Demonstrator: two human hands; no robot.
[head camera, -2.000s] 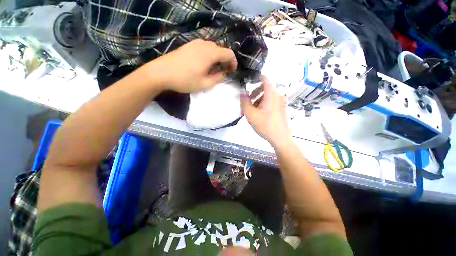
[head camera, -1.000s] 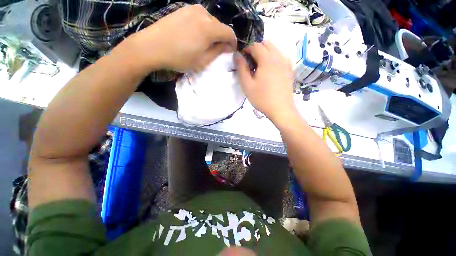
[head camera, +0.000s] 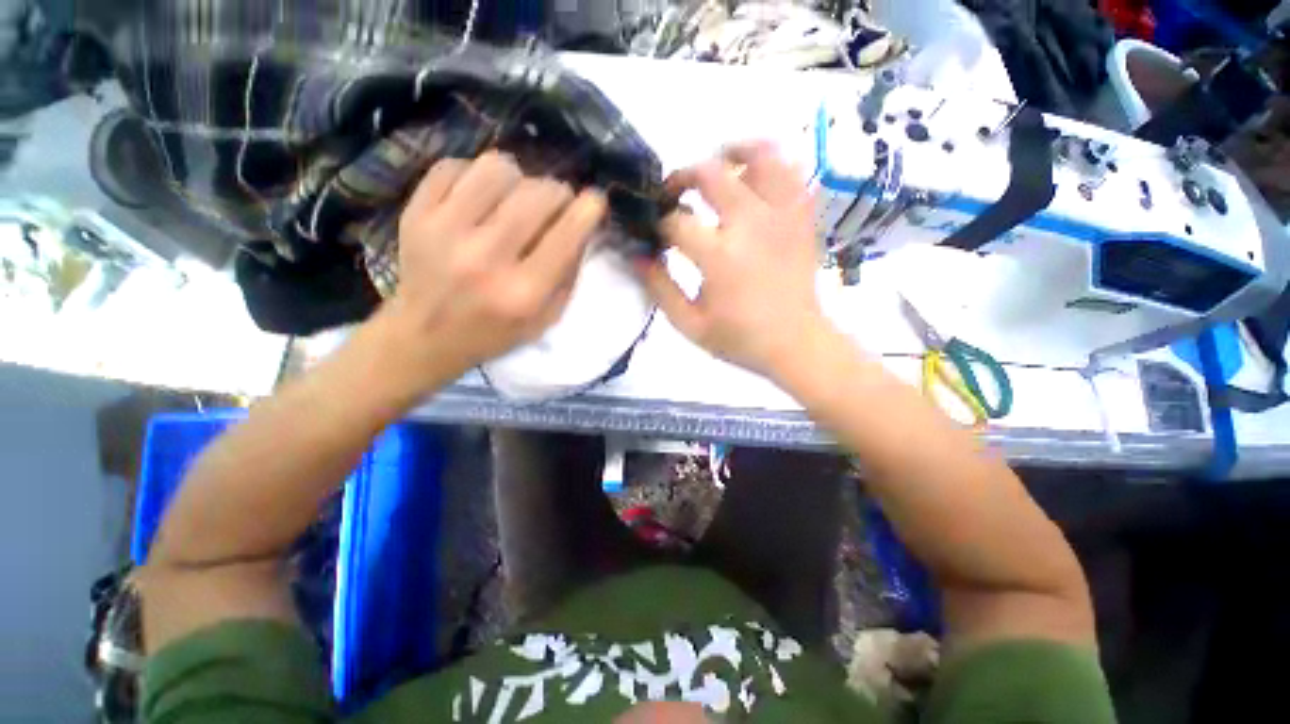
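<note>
A plaid garment (head camera: 311, 99) lies heaped on the white table, with dark cloth among its folds. A white cloth piece (head camera: 573, 337) hangs from it toward the table's front edge. My left hand (head camera: 495, 248) pinches the garment where plaid and white cloth meet. My right hand (head camera: 743, 255) grips the dark edge of the same garment just to the right, fingers bent. The fingertips are blurred, so the exact seam between them cannot be told.
Scissors (head camera: 959, 379) with yellow and green handles lie right of my right forearm. A white and blue sewing machine (head camera: 1047, 212) stands at the right. A measuring strip (head camera: 651, 422) runs along the table edge. A blue crate (head camera: 382, 552) is below left.
My left hand has swung lower and its fingers now point up, beside my right hand. The plaid cloth has shifted and spread toward the left. The white piece is more covered.
</note>
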